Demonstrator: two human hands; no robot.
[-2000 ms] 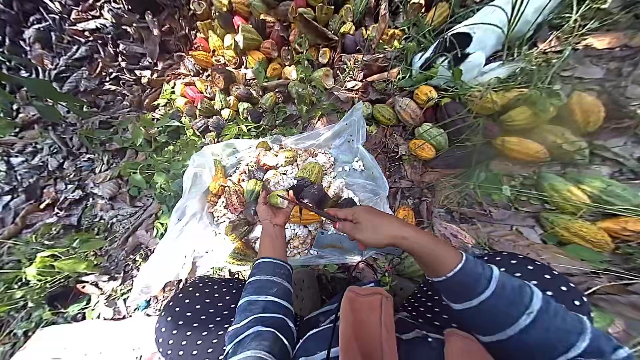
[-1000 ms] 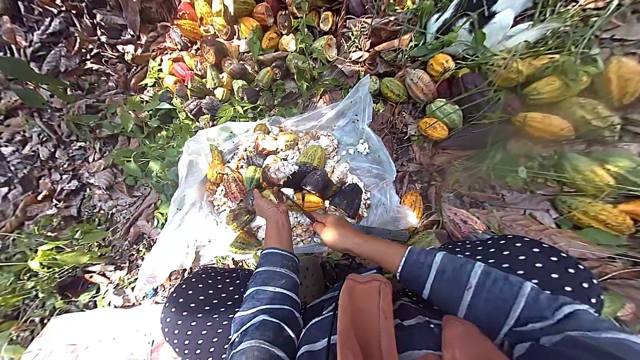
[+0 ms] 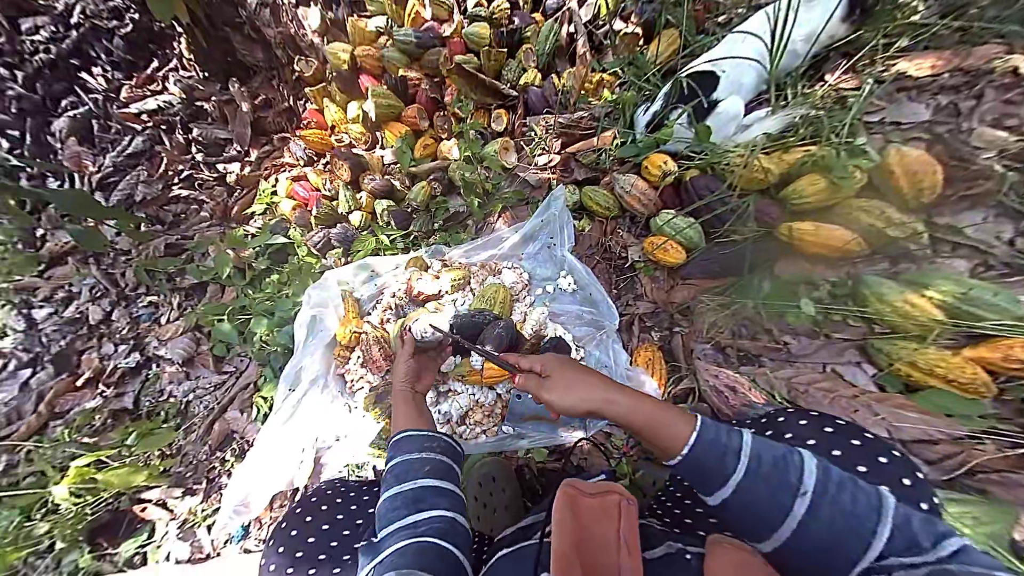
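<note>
My left hand point(image 3: 418, 366) grips an opened cacao pod point(image 3: 426, 326), whose white pulpy beans show. My right hand point(image 3: 560, 384) holds a narrow dark knife point(image 3: 480, 349) by its handle, and the tip reaches the opened pod. Beneath both hands a clear plastic sheet point(image 3: 312, 400) bears a heap of white cacao beans point(image 3: 460, 410). Among the beans lie several pods, including a green one point(image 3: 493, 299), a dark one point(image 3: 499, 335) and a reddish one point(image 3: 376, 349). A flat grey object point(image 3: 540, 410) is on the sheet below my right wrist.
Past the sheet spreads a pile of empty pod husks point(image 3: 416, 120). Whole yellow and green pods point(image 3: 824, 238) lie at the right, with an orange pod point(image 3: 650, 365) beside the sheet. A black-and-white animal point(image 3: 736, 80) lies at the upper right. Dry leaves point(image 3: 120, 336) cover the ground.
A pod with its white inside exposed is now in my left hand. One second ago both hands were lower over the heap and close together; the knife now reaches up to the pod.
</note>
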